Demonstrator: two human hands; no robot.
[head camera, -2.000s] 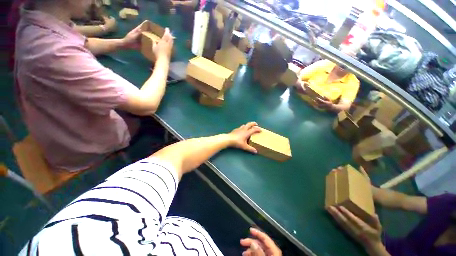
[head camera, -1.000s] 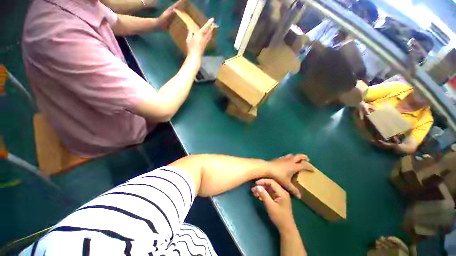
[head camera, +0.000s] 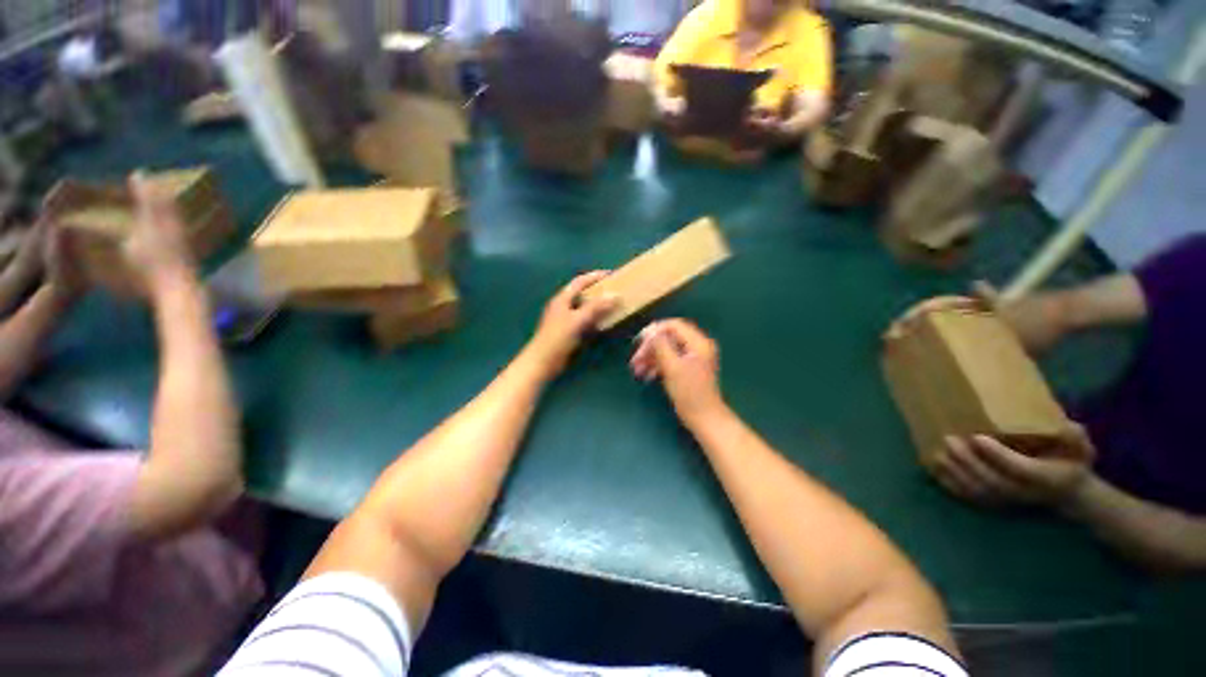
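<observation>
A small brown carton (head camera: 657, 274) is tilted over the green table, its far right end pointing up and away. My left hand (head camera: 577, 319) grips its near left end, with the thumb on the near side. My right hand (head camera: 680, 366) is just below and to the right of the carton, apart from it. Its fingers are curled and blurred, and I cannot tell if they hold anything.
Stacked cartons (head camera: 347, 241) stand at left beside a neighbour's arms and another carton (head camera: 212, 218). At right, a person in purple holds a carton (head camera: 985, 378). Open cartons (head camera: 942, 185) lie at back right. A person in yellow sits opposite. The green table's edge (head camera: 622, 578) is nearest me.
The view has turned right and levelled. My left hand has lifted and turned the carton, which lay on the table before. My right hand has moved from beside my left forearm to near the carton.
</observation>
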